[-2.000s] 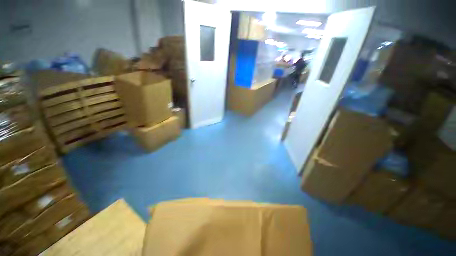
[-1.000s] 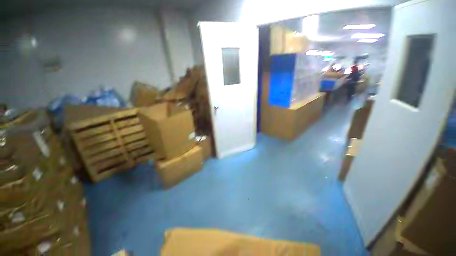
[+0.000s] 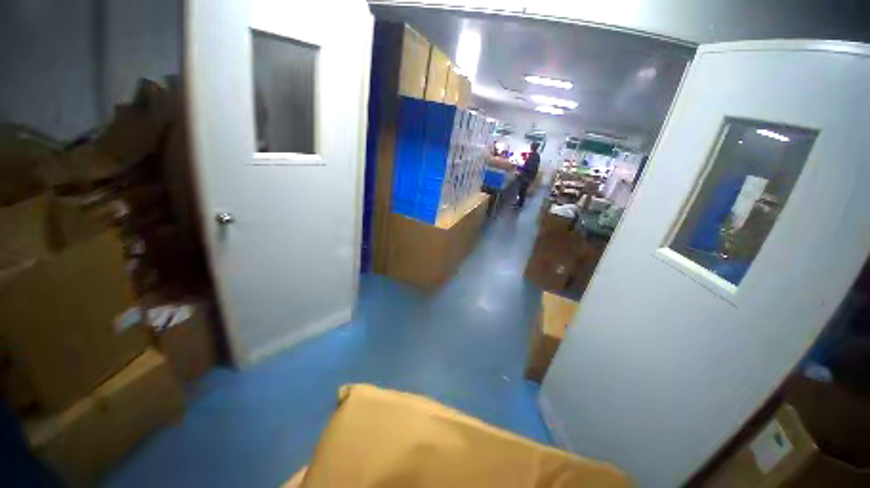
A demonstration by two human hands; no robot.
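A brown kraft-wrapped bundle (image 3: 448, 446) with rounded edges is at the bottom centre, close in front of my body and cut off by the lower picture edge. A small skin-toned patch at its lower left edge looks like part of my left hand (image 3: 295, 478), against the bundle and mostly cut off. My right hand is not in view. The undersides of the bundle are hidden.
A white double door stands open, with a left leaf (image 3: 286, 205) and a right leaf (image 3: 711, 229). Beyond are blue-and-white stacked boxes (image 3: 424, 162), a carton (image 3: 551, 334) and a distant person (image 3: 528, 174). Cartons (image 3: 81, 315) stand left; another carton (image 3: 768, 453) is lower right.
The view has moved closer to the doorway, and the bundle has stayed in front of me. The pallet and left-hand pile have left the picture. The skin-toned patch now shows.
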